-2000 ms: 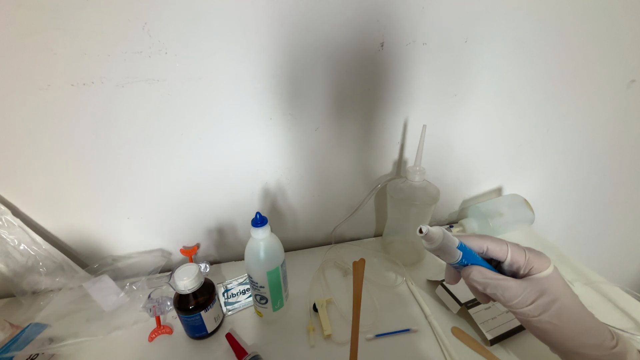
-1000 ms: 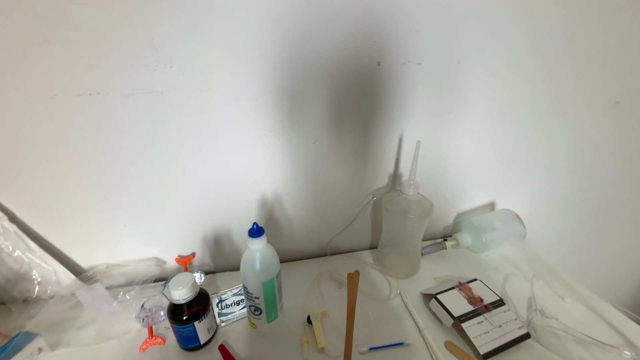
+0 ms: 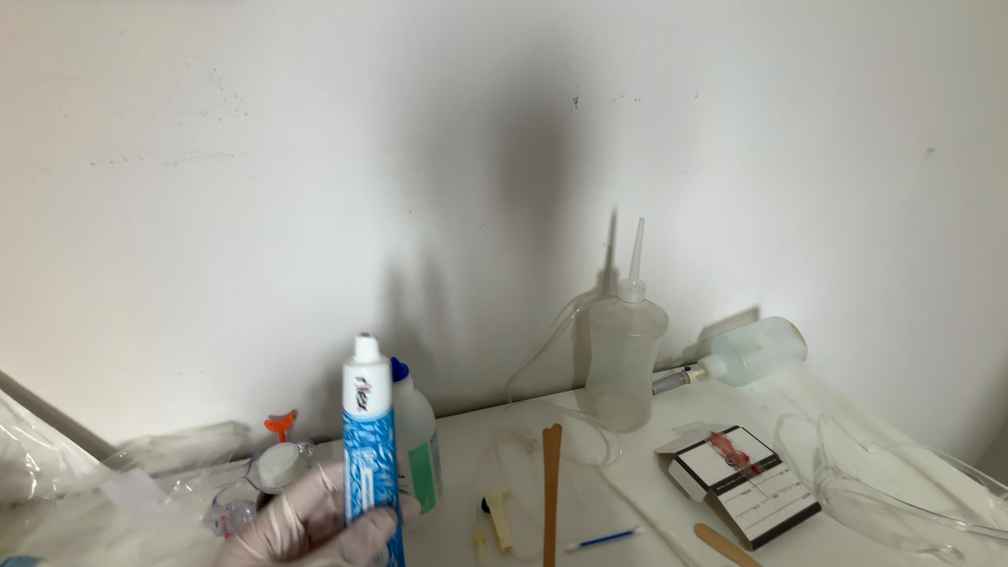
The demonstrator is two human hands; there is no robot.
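Note:
A blue-and-white squeeze tube [image 3: 368, 449] stands upright near the lower left, with my gloved left hand [image 3: 307, 524] shut on its lower part. Its narrow tip is uncapped and points up. Behind the tube, partly hidden, is a white plastic bottle [image 3: 421, 461] with a blue cap and green label. Left of it, a white-capped bottle [image 3: 281, 466] is mostly covered by my left hand. A wooden tongue depressor [image 3: 553, 492] and a blue-stemmed swab [image 3: 605, 539] are to the right. My right hand is out of view.
Along the wall [image 3: 504, 157] stands a translucent spouted bottle [image 3: 628, 362], with clear tubing [image 3: 543, 331] beside it. Another bottle [image 3: 756, 352] lies on its side. Farther right are a folded card box [image 3: 756, 488] and clear glasses [image 3: 882, 504]. Plastic bags [image 3: 47, 457] lie at far left.
Two seconds ago a gloved hand at the right held a blue-and-white item; one second ago no hand showed. My left hand has since come into view at the lower left with the tube.

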